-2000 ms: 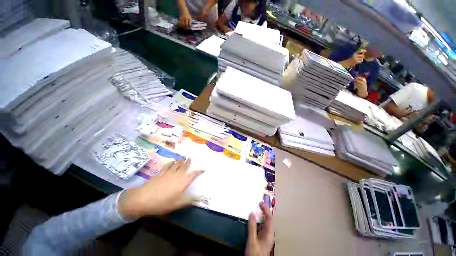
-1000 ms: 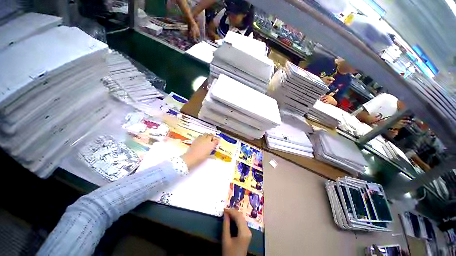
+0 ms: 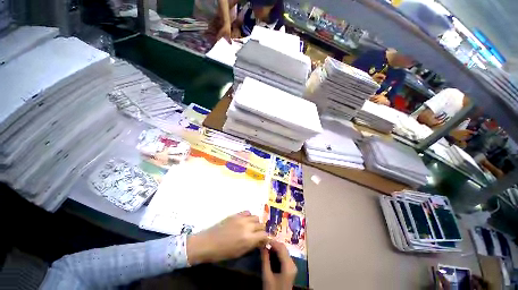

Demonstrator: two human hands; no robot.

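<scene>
A white housing panel (image 3: 207, 190) lies flat on the colourful poster in front of me. My left hand (image 3: 230, 238) reaches across its near right corner, fingertips together. My right hand (image 3: 278, 265) is just beside it at the bench edge, thumb and finger pinching a tiny white fitting (image 3: 268, 246). The fingertips of both hands nearly meet there; whether my left hand also grips the fitting is hard to tell. Loose small white parts (image 3: 124, 184) lie left of the panel, with a second pack (image 3: 163, 146) with a red patch behind them.
Tall stacked panels (image 3: 51, 113) stand at the left, with more stacks (image 3: 272, 116) behind the poster (image 3: 287, 198). Framed screen units (image 3: 421, 222) are piled on the brown board (image 3: 346, 226) at the right. People sit across the bench. Someone's hands hold a unit (image 3: 454, 276) at lower right.
My left hand has come back from the poster's far part to the panel's near right corner, beside my right hand. A small white fitting now shows at the right fingertips.
</scene>
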